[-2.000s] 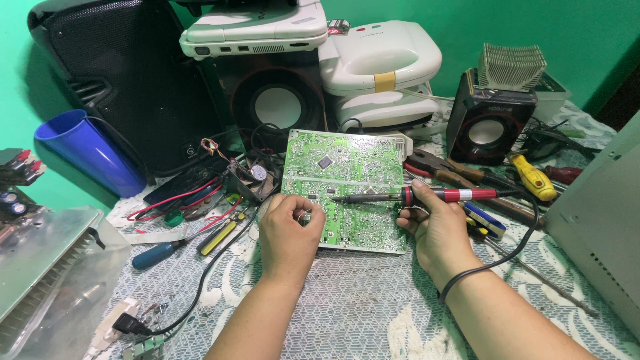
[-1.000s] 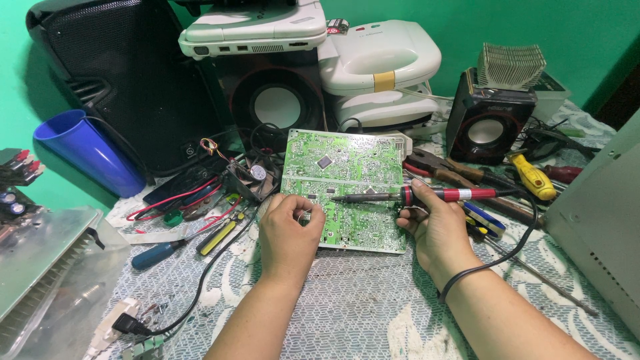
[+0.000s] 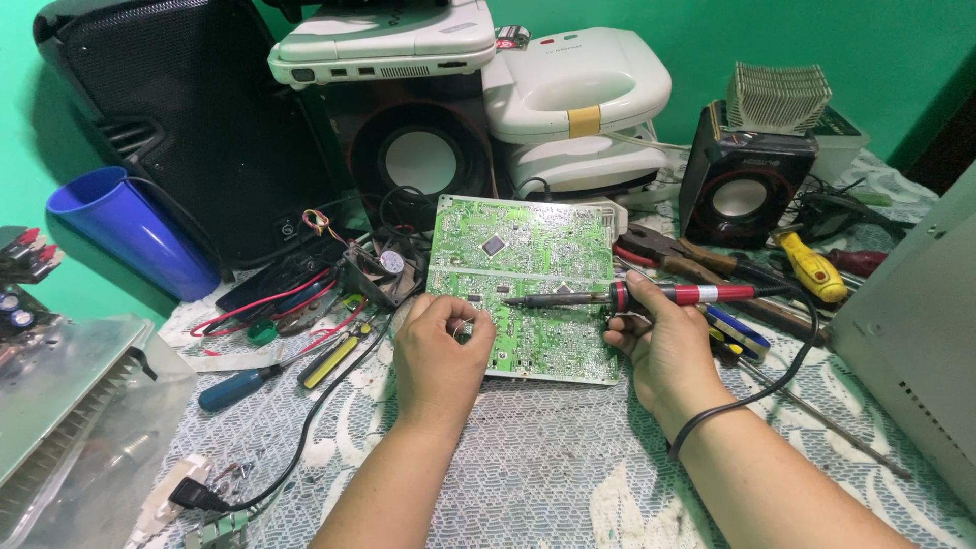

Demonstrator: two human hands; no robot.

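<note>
A green circuit board [image 3: 534, 252] stands tilted on the patterned tablecloth [image 3: 534, 473], its soldered face toward me. My right hand [image 3: 667, 343] grips a soldering iron [image 3: 709, 293] with a red and black handle; its dark tip points left over the board's middle. Whether the tip touches the board, I cannot tell. The iron's black cord loops over my right wrist. At the board's lower left edge is my left hand [image 3: 442, 343], thumb and forefinger pinching a thin wire [image 3: 460, 328], likely solder, mostly hidden by the fingers.
Speakers [image 3: 415, 152], a white laptop [image 3: 389, 49] and a white sandwich maker [image 3: 579, 84] stand behind the board. On the left lie screwdrivers [image 3: 332, 358], a small fan [image 3: 385, 267] and a plastic box [image 3: 84, 427]. Pliers [image 3: 671, 252], a yellow-handled tool [image 3: 812, 267] and a metal case [image 3: 915, 343] are on the right.
</note>
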